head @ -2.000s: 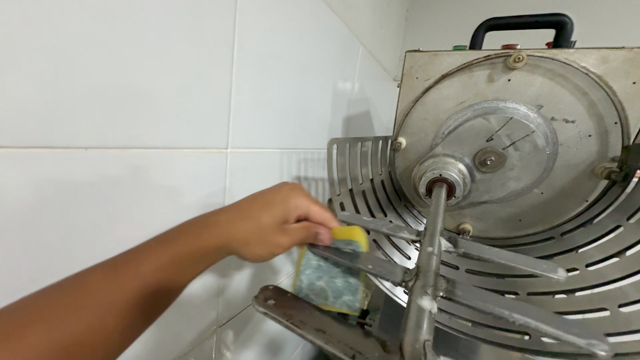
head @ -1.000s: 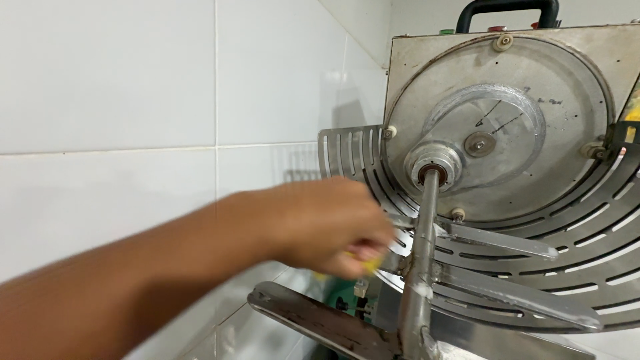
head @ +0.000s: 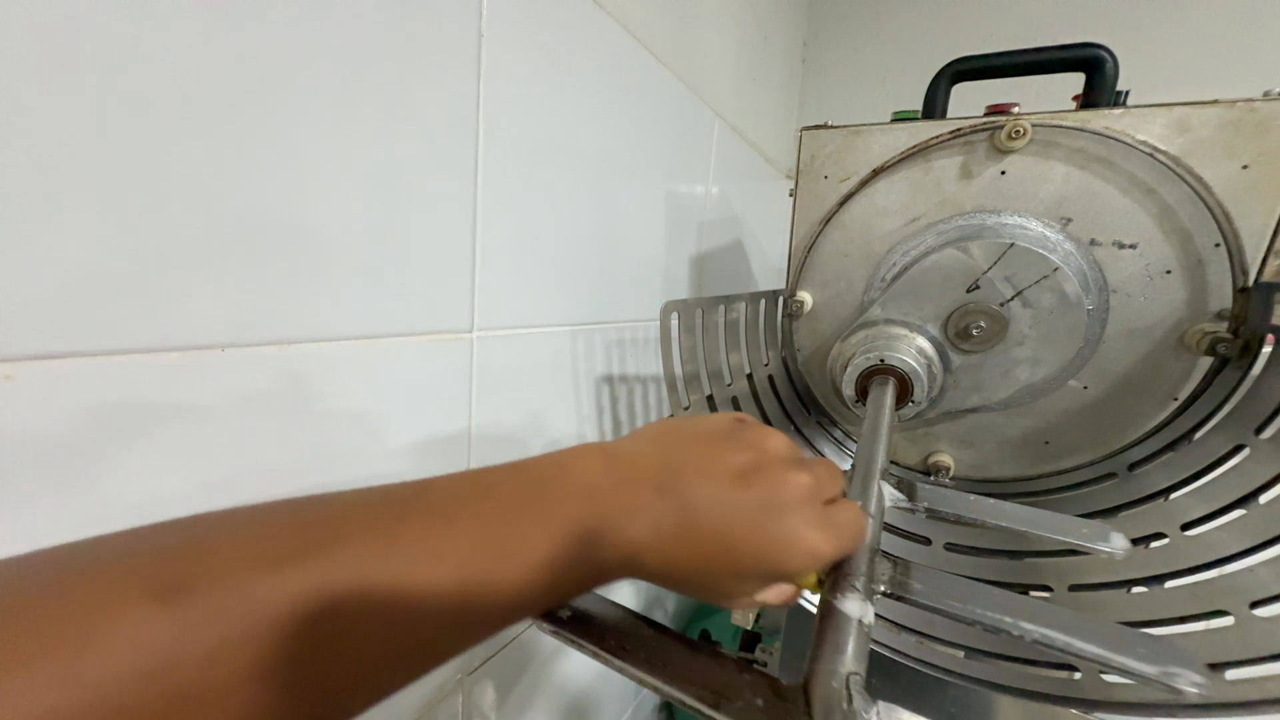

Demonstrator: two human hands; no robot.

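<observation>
My left hand [head: 745, 505] reaches in from the lower left, its fingers closed on a yellow sponge [head: 812, 581] that is almost wholly hidden; only a small yellow edge shows beneath the fingers. The hand is at the left side of a metal mixer shaft [head: 872, 480], which runs from a hub [head: 886, 370] on a round machine plate. Flat metal paddles [head: 1040, 615] stick out from the shaft to the right, with whitish residue near their roots. Another metal arm [head: 660, 645] extends to the lower left, under my wrist. My right hand is not in view.
A curved slotted metal guard [head: 1060, 570] wraps below the round plate [head: 1150, 250]. On top of the stained metal housing [head: 840, 160] are a black handle [head: 1020, 65] and coloured buttons. White wall tiles [head: 240, 180] stand close at the left. Something green [head: 700, 620] shows low behind the arm.
My left hand has moved right, from the paddle on the left side to the shaft. The sponge, plainly visible two seconds ago, is now mostly hidden by the fingers.
</observation>
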